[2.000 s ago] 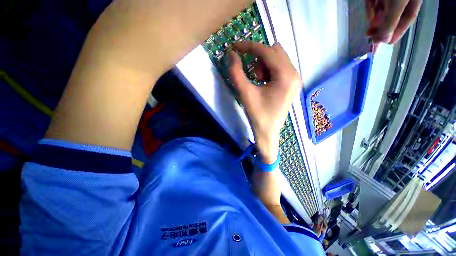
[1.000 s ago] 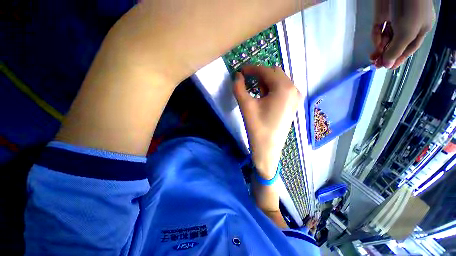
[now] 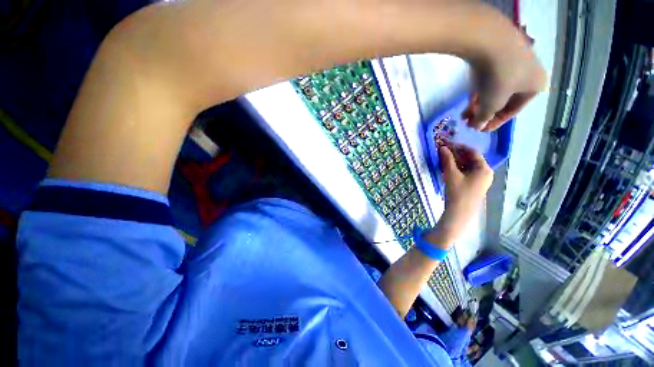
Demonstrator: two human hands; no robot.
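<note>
The shallow blue tray [image 3: 502,147] lies beyond the boards, with small copper-coloured pieces [image 3: 443,131] at its near side. My left hand [image 3: 510,84] reaches over the tray from above, thumb and fingers bent close together above its middle. My right hand [image 3: 467,175], with a blue wristband, is at the tray's near edge, its fingertips at the copper pieces. Whether either hand grips a piece is too small to tell. The green circuit boards [image 3: 362,136] lie in a long row, carrying many small copper-coloured, dark-centred parts. No hand is on them.
White rails [image 3: 323,154] run along both sides of the boards. A second blue tray [image 3: 487,267] lies farther down the line. Part of another person [image 3: 462,333] shows at the lower right. Metal racks and a brown sheet [image 3: 606,297] stand at the right.
My right hand has moved from the boards to the copper pieces in the tray. My left hand has come down and left from beyond the tray to above it. More of the boards shows.
</note>
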